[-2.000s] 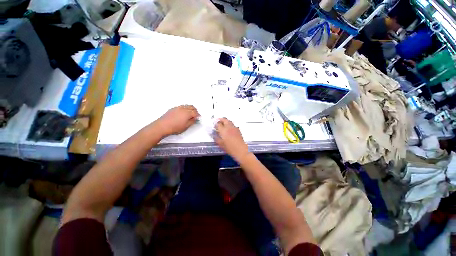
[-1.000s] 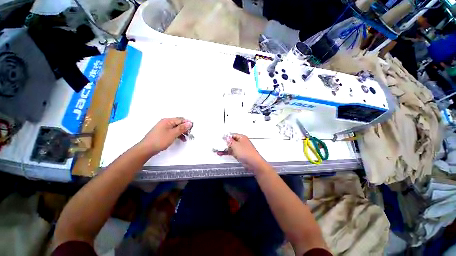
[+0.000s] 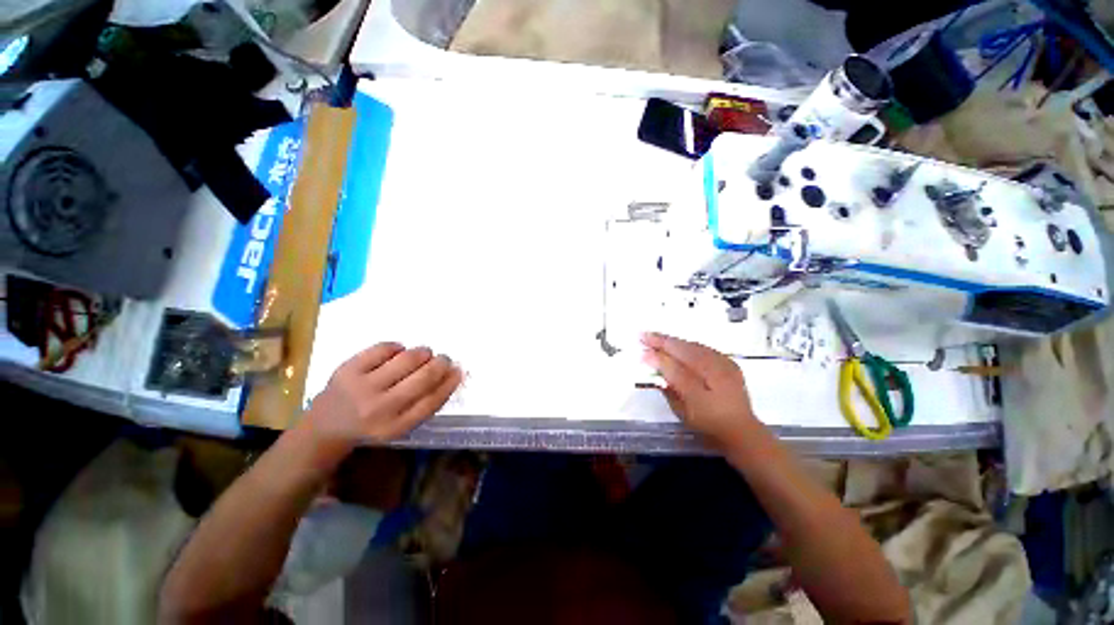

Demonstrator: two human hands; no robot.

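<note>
My left hand (image 3: 389,391) rests palm down on the white table near its front edge, left of centre, with nothing visible in it. My right hand (image 3: 699,381) is at the front edge side of the needle area, fingers pointing left. Its fingertips are overexposed against the white top, so I cannot tell if they hold a small white piece. The white sewing machine (image 3: 855,226) stands beyond and right of my right hand. Small white printed labels (image 3: 800,332) lie on the bed beside the scissors (image 3: 870,388), which have yellow and green handles.
A black phone (image 3: 674,127) lies behind the machine head, near a white cup-like container (image 3: 843,100). A brown cardboard strip (image 3: 301,244) runs along the blue sticker at left. A grey ruler band (image 3: 550,437) follows the front edge. Beige cloth (image 3: 593,31) lies behind the table.
My hands have moved farther apart. The small whitish pieces seen at both hands' fingertips a second ago are no longer clearly visible. The camera view has shifted, with the machine appearing larger.
</note>
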